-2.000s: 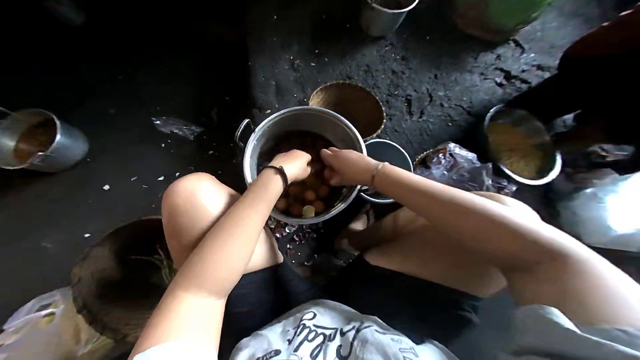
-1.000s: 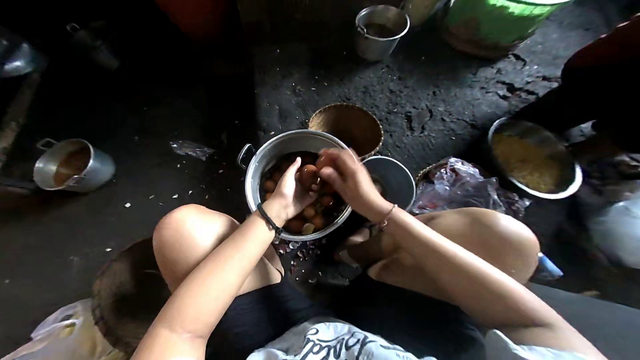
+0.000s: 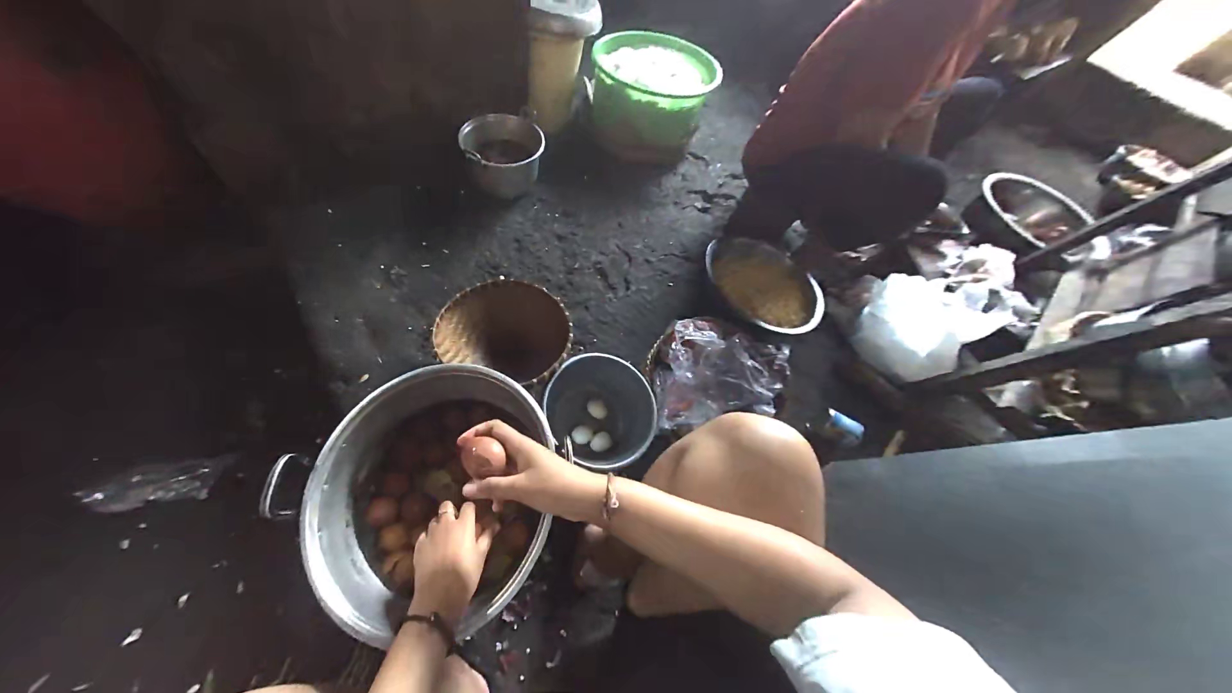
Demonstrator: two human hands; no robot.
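Observation:
A large metal pot (image 3: 332,500) stands on the dark floor between my legs, with many brown eggs in dark liquid. My right hand (image 3: 515,472) holds a reddish-brown egg (image 3: 483,457) over the pot, between thumb and fingers. My left hand (image 3: 450,558) reaches down into the pot, fingers pointing at the eggs; whether it grips one is hidden. Right of the pot, a grey bucket (image 3: 626,385) has three white peeled eggs (image 3: 597,410) at its bottom. Behind the pot sits a woven basket (image 3: 462,332).
A plastic bag (image 3: 717,371) lies on a basket right of the bucket. Beyond are a basin of yellowish food (image 3: 765,289), a small metal pot (image 3: 502,178) and a green tub (image 3: 654,115). Another person (image 3: 857,115) crouches at back right. A wooden frame (image 3: 1088,337) stands at the right.
My hands were together around an egg above the pot one second ago; now they are apart, the left lower in the pot. The view has swung to the right and up.

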